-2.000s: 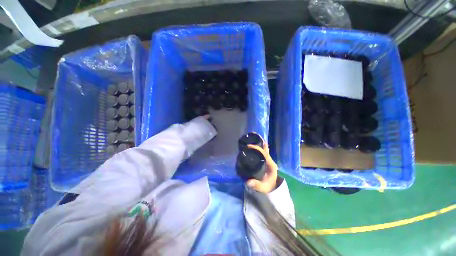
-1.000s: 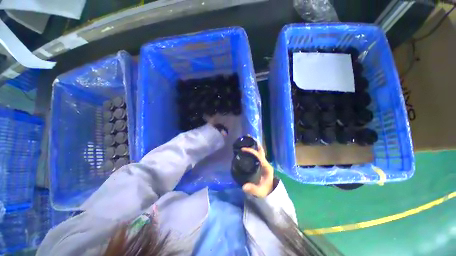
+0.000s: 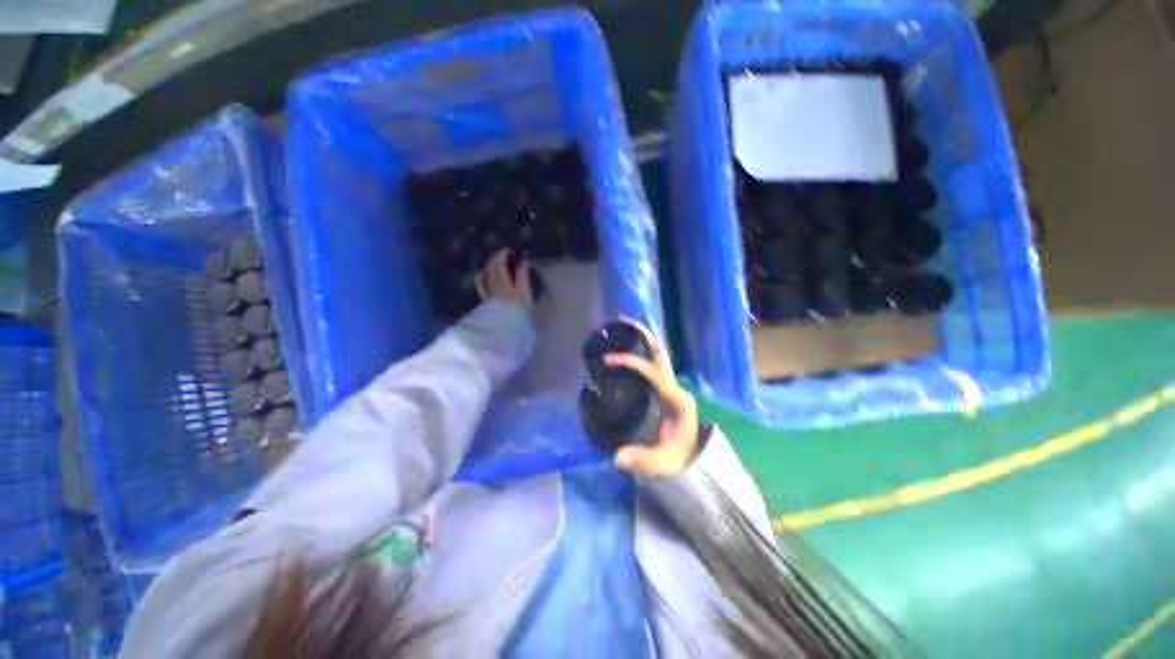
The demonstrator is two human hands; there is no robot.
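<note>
My left hand (image 3: 505,281) reaches into the middle blue, film-lined crate (image 3: 631,213), at the front edge of the packed black cylindrical units (image 3: 503,206). A dark unit shows beside its fingers; blur hides whether the hand grips it. My right hand (image 3: 668,418) is closed round two glossy black cylindrical units (image 3: 621,402), one beyond the other, just above the middle crate's near right corner. A pale sheet (image 3: 564,315) shows on the crate's bottom, in front of the packed units.
The right blue crate (image 3: 715,258) holds black units, a white paper sheet (image 3: 814,126) and brown cardboard (image 3: 844,345). The left blue crate (image 3: 123,386) holds grey-topped units (image 3: 255,322). More blue crates (image 3: 26,451) stand far left. Green floor with yellow lines lies at the lower right.
The view has shifted, so the crates appear higher and further left. My left hand's fingers now show more clearly at the packed units. My right hand still holds its two units.
</note>
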